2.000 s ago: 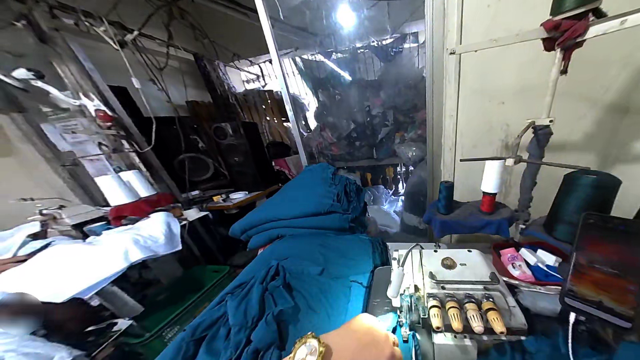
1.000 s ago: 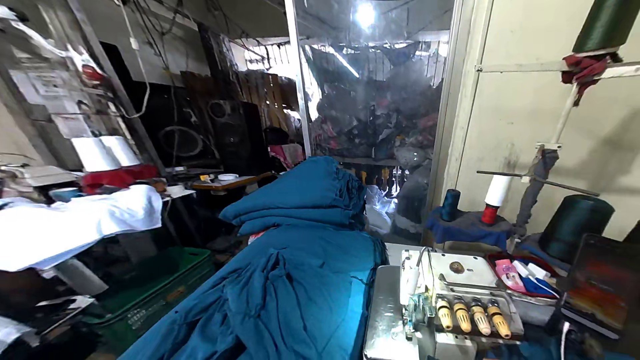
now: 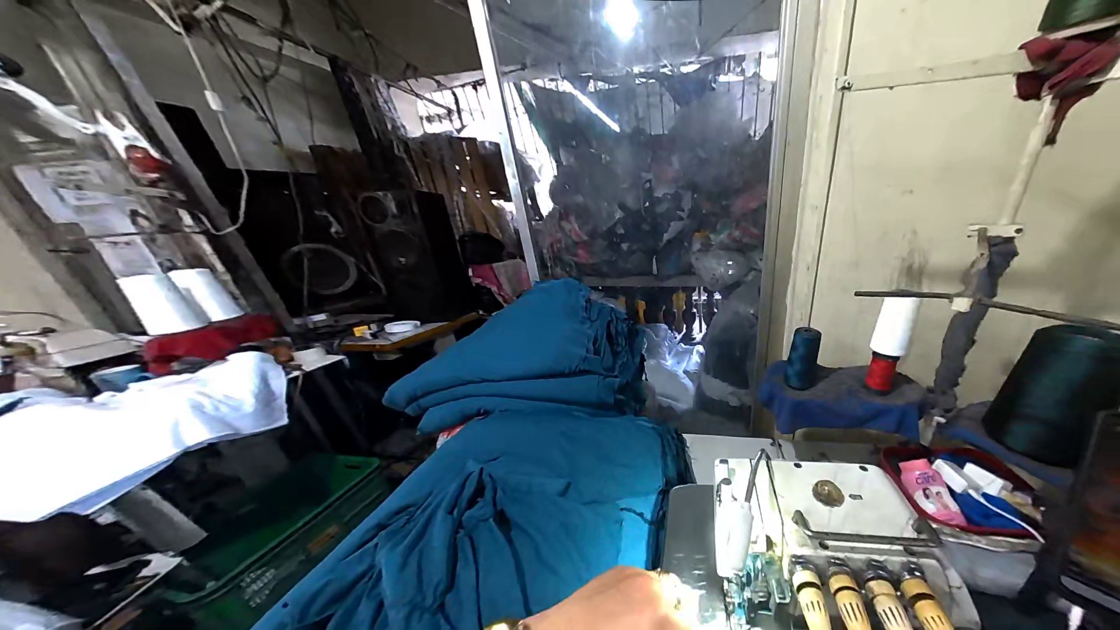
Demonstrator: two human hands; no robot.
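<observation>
My left hand, a gold-coloured band at its wrist, reaches in from the bottom edge. It lies against the folded teal fabric, just left of the needle area of an overlock sewing machine. Glare and the frame edge hide its fingertips, so a grip cannot be made out. Behind the near fabric rises a folded stack of the same teal cloth. Several tan tension dials line the machine's front. A grey metal plate adjoins it on the left. My right hand is out of view.
Thread cones and smaller spools stand behind the machine at right. A red tray with small items sits beside it, near a dark-screened device. At left are a green plastic crate and a table with white cloth.
My left hand, absent from the frame one second ago, is back at the bottom edge beside the machine. The folded teal stack remains in place.
</observation>
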